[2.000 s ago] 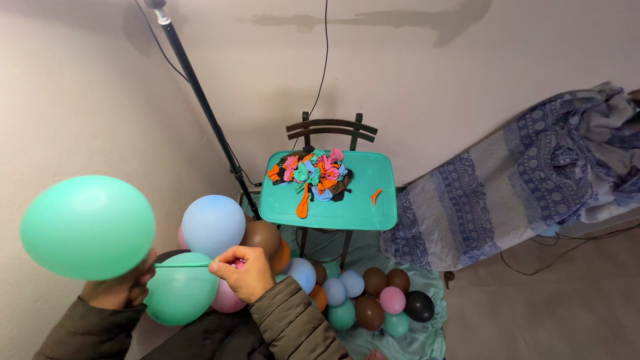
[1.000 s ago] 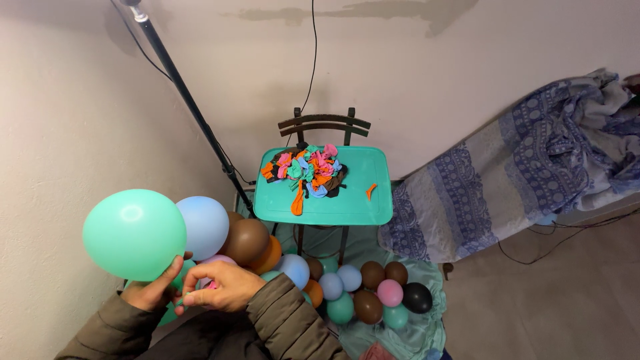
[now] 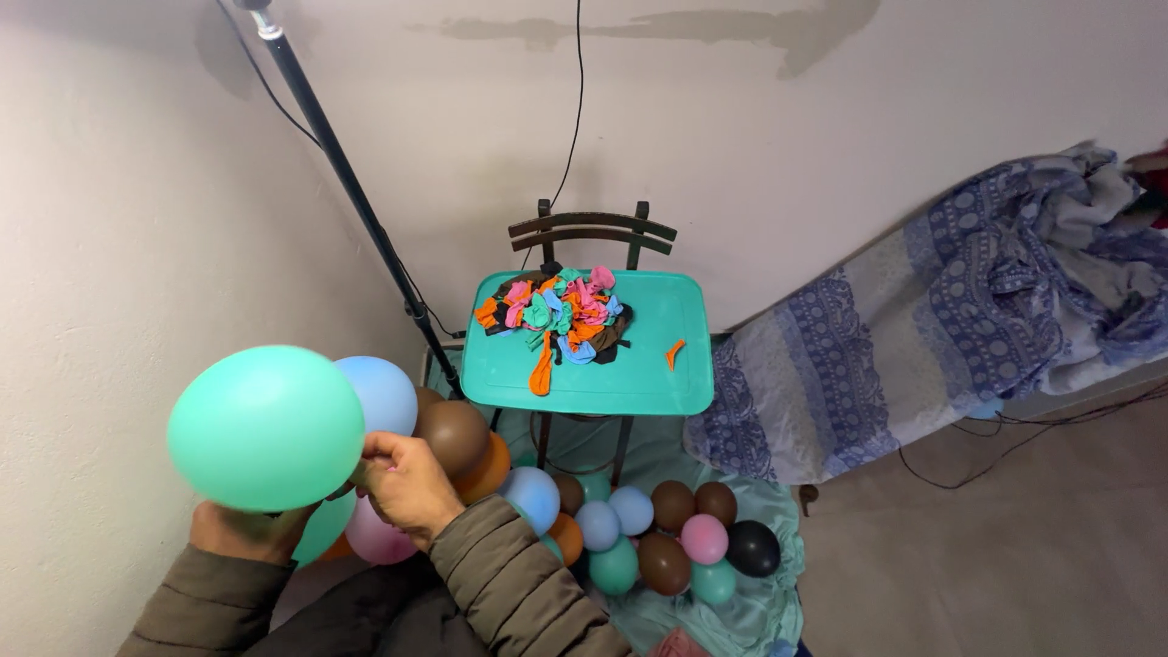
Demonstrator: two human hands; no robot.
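Observation:
An inflated mint-green balloon (image 3: 266, 428) is at the left, with my left hand (image 3: 251, 531) under it, partly hidden by it. My right hand (image 3: 408, 485) is at the balloon's lower right side, fingers bent and pinched near its neck; the neck itself is hidden. Behind and below my hands are a light blue balloon (image 3: 380, 394), a brown balloon (image 3: 453, 438) and a pink balloon (image 3: 379, 534). A turquoise plastic tray (image 3: 666, 383) on a chair holds a pile of uninflated balloons (image 3: 557, 315), with one orange piece (image 3: 674, 354) apart on its right.
More inflated balloons (image 3: 664, 562) in several colours lie on a green cloth (image 3: 771, 598) below the tray. A black pole (image 3: 342, 169) leans left of the chair (image 3: 591, 228). At the right, a patterned blue and white cloth (image 3: 826, 365) drapes down, with cables (image 3: 972, 474) near the floor.
The green balloon's neck was stretched out between my hands two seconds ago; my hands have since come together near its base.

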